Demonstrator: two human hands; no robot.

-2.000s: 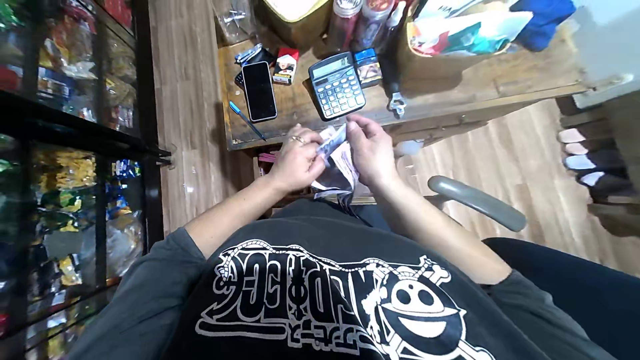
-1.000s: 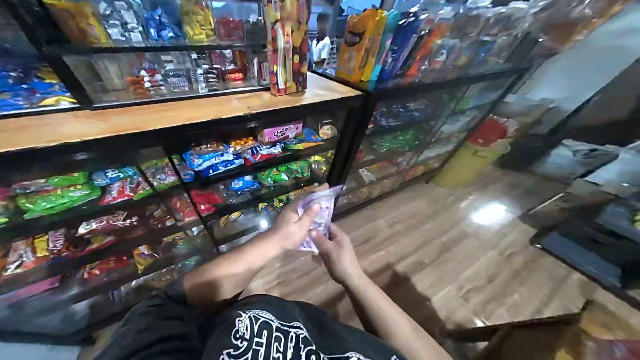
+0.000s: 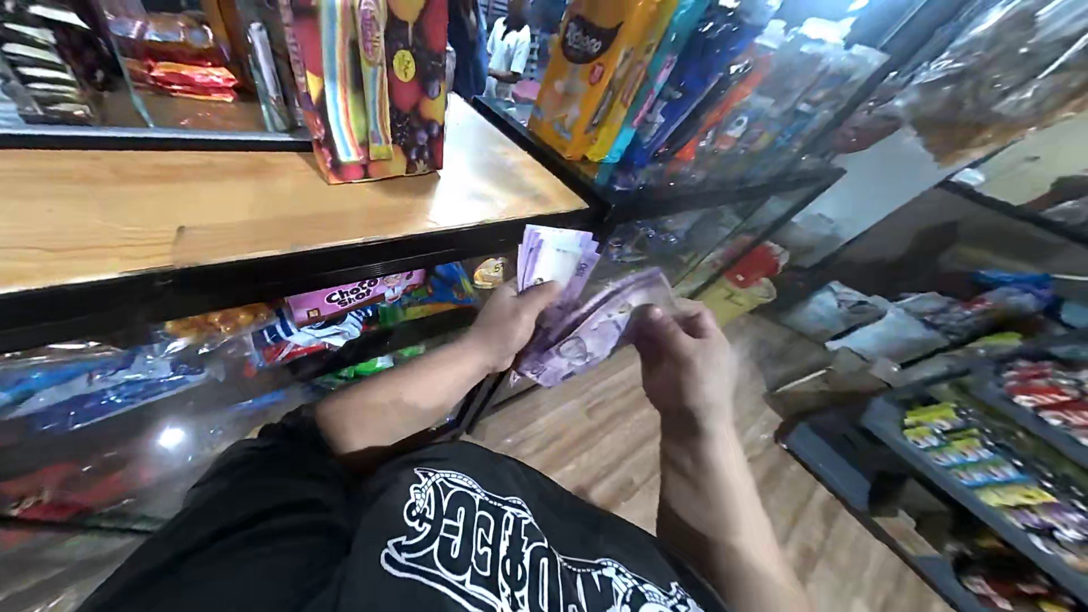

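Several purple banknotes are spread between my two hands, just in front of the corner of a wooden counter. My left hand (image 3: 512,321) grips a stack of banknotes (image 3: 557,255), its thumb lying across them. With thumb and fingers, my right hand (image 3: 680,340) pinches the right end of more purple banknotes (image 3: 586,344), which slant down toward the left hand. Part of the notes is hidden behind the left fingers.
A wooden counter (image 3: 229,204) with a black edge bears a colourful candy box (image 3: 374,93). Below are shelves with snack packs, among them a pink box (image 3: 353,293). Yellow packs (image 3: 595,68) stand on a glass case. A snack rack (image 3: 977,459) is at right. A person (image 3: 508,51) stands beyond.
The view has swung from a desk with a calculator and phone to the counter and shelves. Since a second ago my hands have moved apart, and the banknotes are now spread between them.
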